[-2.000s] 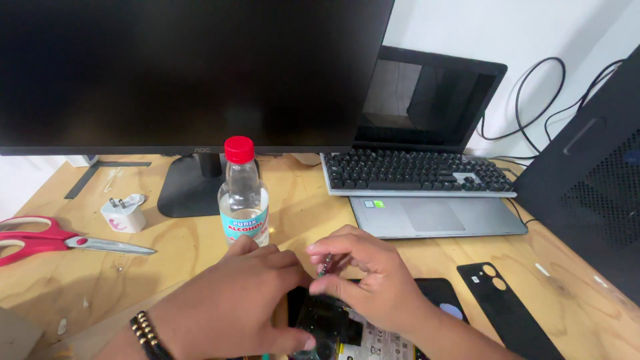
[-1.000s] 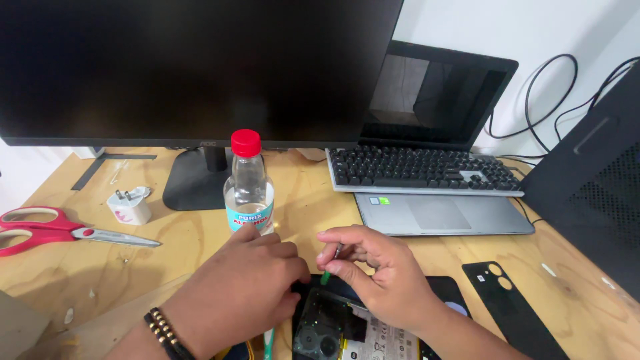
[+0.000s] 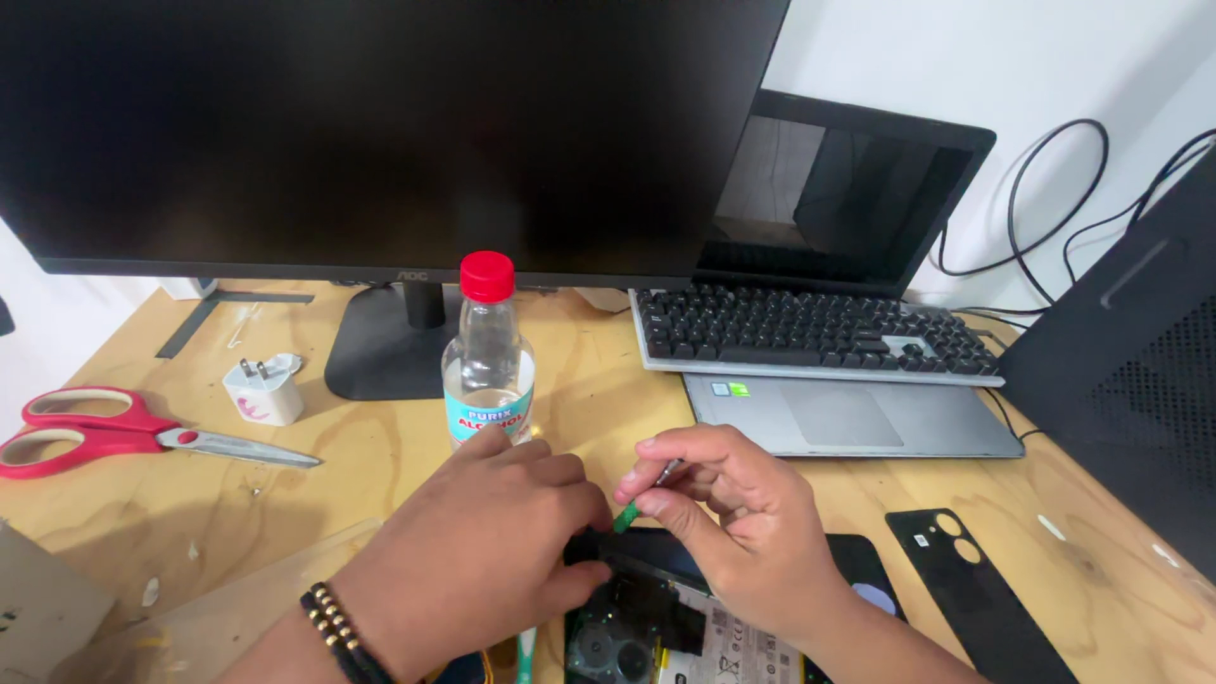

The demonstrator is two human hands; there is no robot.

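Observation:
An opened smartphone (image 3: 632,622) lies at the bottom centre, its camera module and battery (image 3: 731,636) exposed. My left hand (image 3: 494,532), with a beaded bracelet at the wrist, has its fingers closed at the phone's upper left edge; they seem to grip a dark part there, mostly hidden. Pinched between thumb and fingers of my right hand (image 3: 736,503) is a small tool (image 3: 627,516) with a green end and a metal shaft, held just above the phone's top. Behind my left hand stands a clear alcohol bottle (image 3: 489,370) with a red cap.
Red-handled scissors (image 3: 114,432) and a white charger (image 3: 264,394) lie at left. Behind are a monitor (image 3: 399,133) and a keyboard (image 3: 807,328) on a laptop (image 3: 855,418). A black phone back cover (image 3: 978,598) lies at right, near a dark computer case (image 3: 1130,361).
The green end of the tool in my right hand shows more plainly than two seconds ago. Both hands stay close to the phone's top edge.

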